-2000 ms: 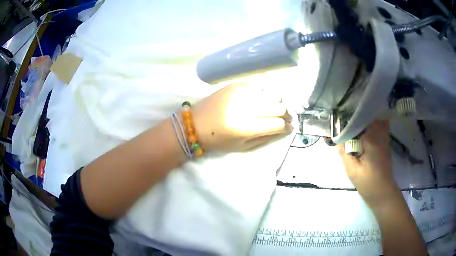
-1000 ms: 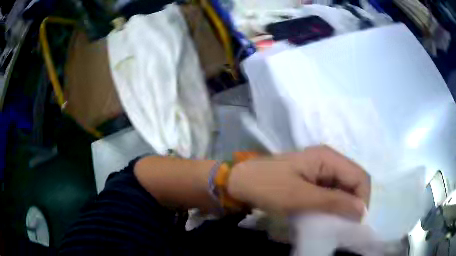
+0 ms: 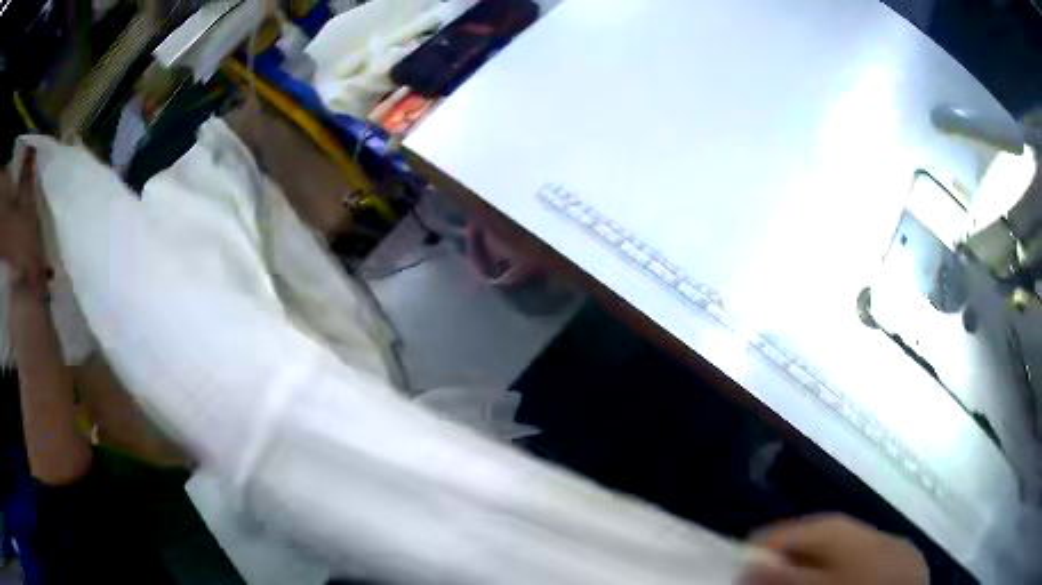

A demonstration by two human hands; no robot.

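A long white fabric panel [image 3: 343, 423] stretches, blurred, from the upper left to the bottom right, off the table. My left hand [image 3: 23, 223] is at the far left edge, blurred and partly cut off, holding the panel's far end. My right hand [image 3: 851, 553] is at the bottom right, closed on the panel's near end, with its fingertips partly hidden by cloth.
The white machine table [image 3: 686, 149] has a printed ruler [image 3: 640, 249] along its front edge. The machine's needle plate area [image 3: 931, 257] is at the right. A black phone [image 3: 463, 46] lies at the table's left corner. More white cloth [image 3: 309, 286] hangs over brown board at left.
The view has swung left, away from the sewing machine. My left hand has moved out to the far left, my right hand has come into view, and the panel is now stretched between them.
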